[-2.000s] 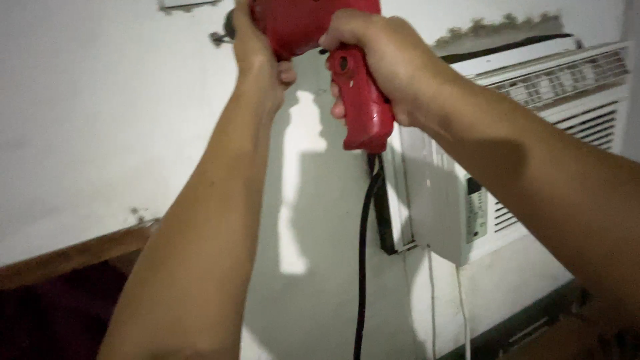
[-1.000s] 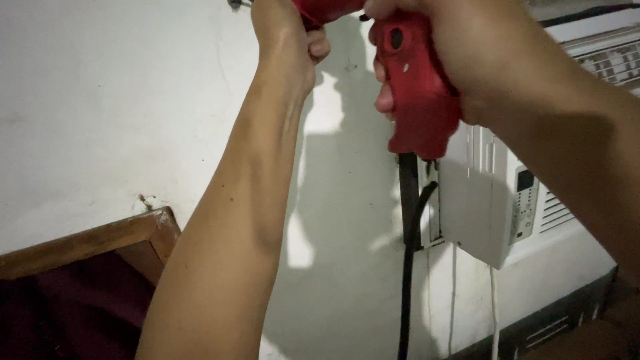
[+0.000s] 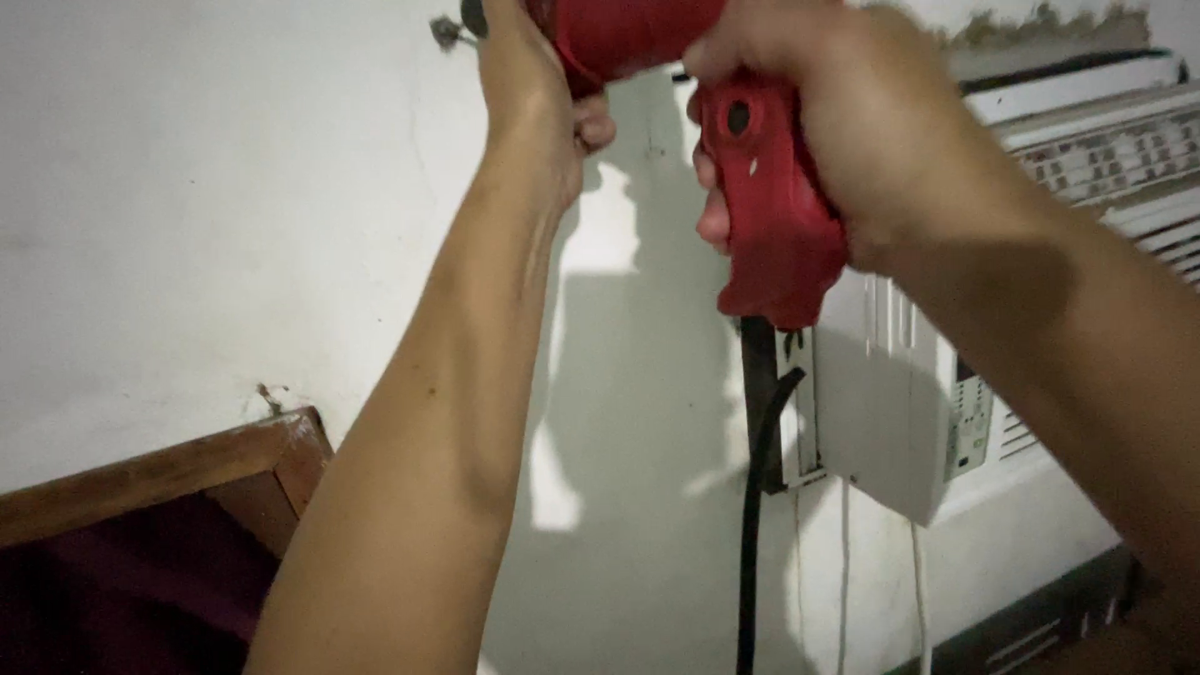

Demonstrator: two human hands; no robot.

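Observation:
A red corded power drill (image 3: 637, 33) is held up against the white wall at the top of the view, its upper part cut off by the frame. My right hand (image 3: 825, 103) is wrapped around its red handle, fingers curling round the front. Around the front part of the body my left hand (image 3: 534, 94) is closed, with its fingertips showing below. A dark round part and a small metal key-like piece (image 3: 446, 33) show left of that hand. From the handle's base a black power cord (image 3: 752, 525) hangs down. The drill's tip is hidden or out of view.
A white window-type air conditioner (image 3: 877, 403) with vents and a control panel sits in the wall at right, thin cords (image 3: 845, 572) below it. A wooden frame (image 3: 159, 459) with dark purple cloth is at lower left. A dark slatted item (image 3: 1041, 619) is at lower right.
Both hands keep hold of the drill throughout. The view has shifted, and the drill body shows more than one second ago.

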